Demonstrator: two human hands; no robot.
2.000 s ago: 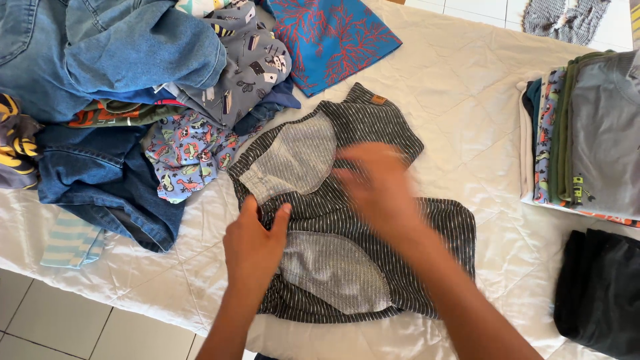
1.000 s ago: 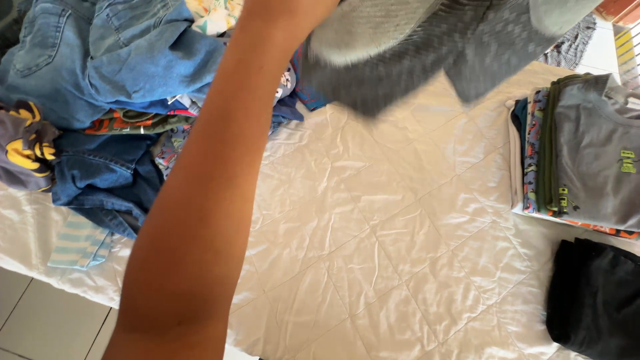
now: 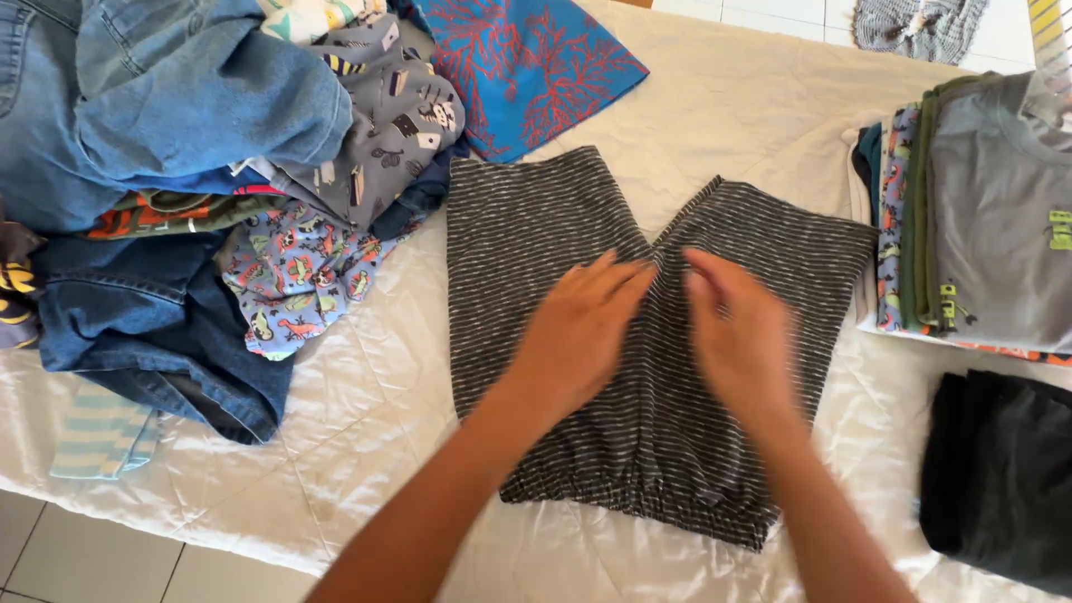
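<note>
A pair of dark shorts with thin white stripes [image 3: 536, 226] lies spread on the quilted cream bedspread [image 3: 360, 402], its legs pointing away and its elastic waistband near me. My left hand [image 3: 586, 322] is over the middle of the shorts, fingers extended near the crotch seam. Just to its right is my right hand [image 3: 737, 327], blurred, with thumb and fingers apart. Neither hand grips the cloth; whether the right one touches it cannot be told.
Jumbled clothes fill the left, including light blue jeans [image 3: 209, 92], dark denim [image 3: 126, 285] and a blue coral-print cloth [image 3: 536, 67]. On the right are a stack of folded clothes [image 3: 997, 218] and folded black clothing [image 3: 997, 477]. Floor tiles [image 3: 84, 544] show beyond the bedspread's edge.
The striped shorts, lifted at the top of the view a second ago, now lie flat with the legs apart. Two seconds ago they lay bunched, light patches showing. Both hands are now over them.
</note>
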